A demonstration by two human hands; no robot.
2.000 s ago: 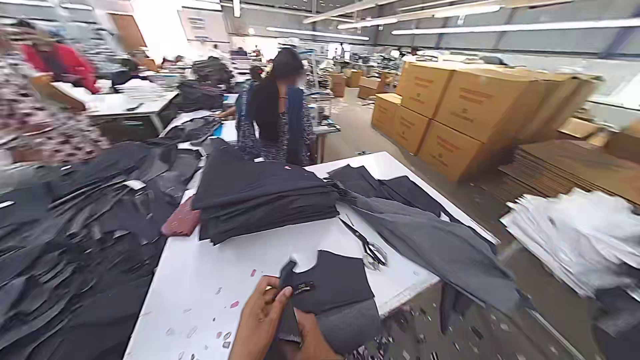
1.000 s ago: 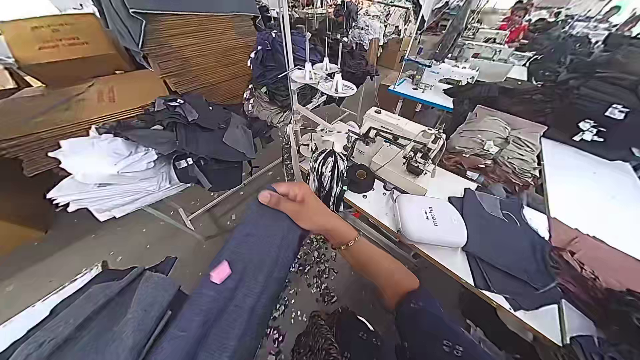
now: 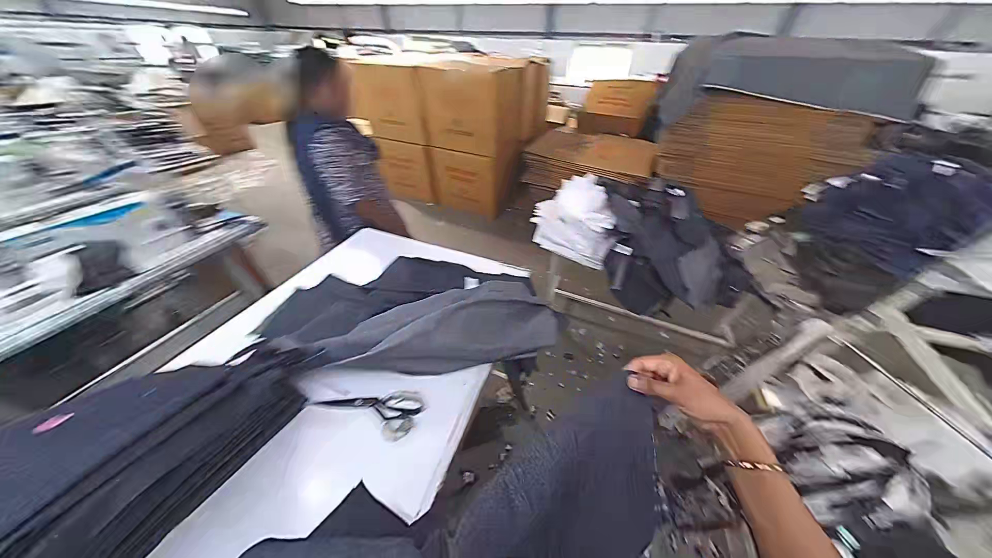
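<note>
My right hand (image 3: pixel 678 387), with a bracelet on its wrist, pinches the upper corner of a dark blue-grey fabric piece (image 3: pixel 573 473) between thumb and fingers. The piece hangs beyond the right edge of the white table (image 3: pixel 325 442). My left hand is out of view. On the table lie metal scissors (image 3: pixel 387 407), beside a thick stack of dark cut fabric (image 3: pixel 155 449) with a pink tag (image 3: pixel 53 422) on top. Grey garment pieces (image 3: pixel 449 325) lie across the table's far part. Another dark piece (image 3: pixel 349 519) lies at the near edge.
A person (image 3: pixel 337 155) stands beyond the table. Behind are cardboard boxes (image 3: pixel 465 139) and stacked flat cardboard (image 3: pixel 759 155). White cloth (image 3: pixel 577 221) and dark garments (image 3: pixel 674 248) are piled at right, near a metal frame (image 3: pixel 806 349). Scraps litter the floor.
The view has swung widely. Two seconds ago both hands were at a dark piece over the table; since one second ago my right hand has kept hold of the blue-grey piece.
</note>
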